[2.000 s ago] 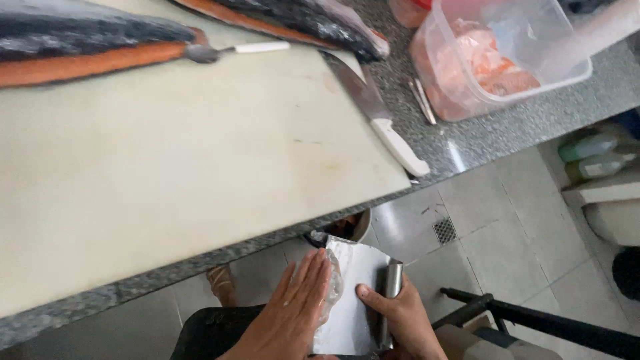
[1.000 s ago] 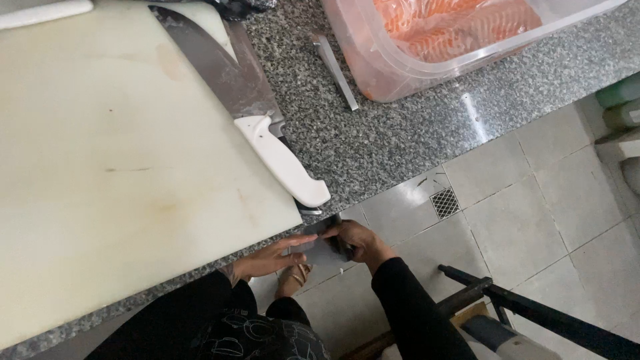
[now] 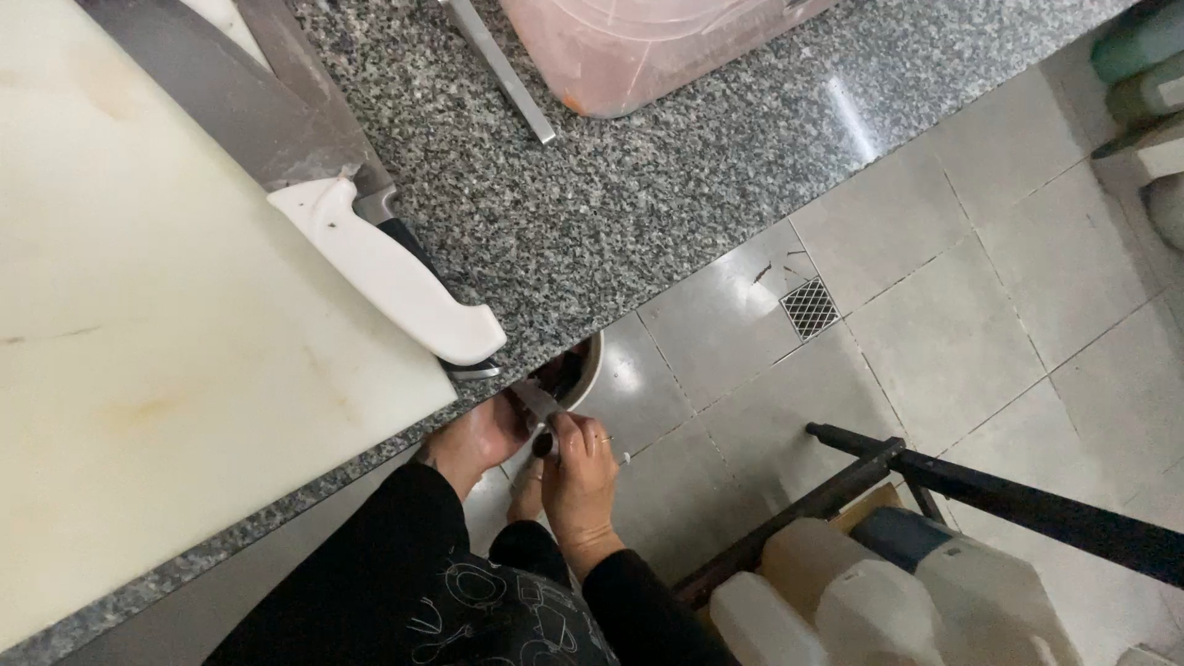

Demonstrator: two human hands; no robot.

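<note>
My right hand [image 3: 578, 481] grips a metal scraper [image 3: 536, 403] by its tubular handle, below the counter's edge. Its blade is held over a round bin [image 3: 592, 370] containing dark scraps, partly hidden under the counter. My left hand [image 3: 486, 430] is beside the blade, its fingers mostly hidden, so what it holds cannot be told. On the white cutting board [image 3: 213, 407] lies a broad knife with a white handle [image 3: 388, 277], over another blade with a dark handle.
A granite counter [image 3: 647, 194] carries a metal strip, perhaps tweezers [image 3: 504, 79], and a plastic tub [image 3: 638, 55]. Plastic jugs [image 3: 869, 592] stand by a black metal frame [image 3: 1008, 490] at lower right. A drain grate [image 3: 809, 309] is set in the tiled floor.
The scraper and both hands have gone from in front of the counter to low beside its edge, over the bin. The view has moved closer to the knife and tub.
</note>
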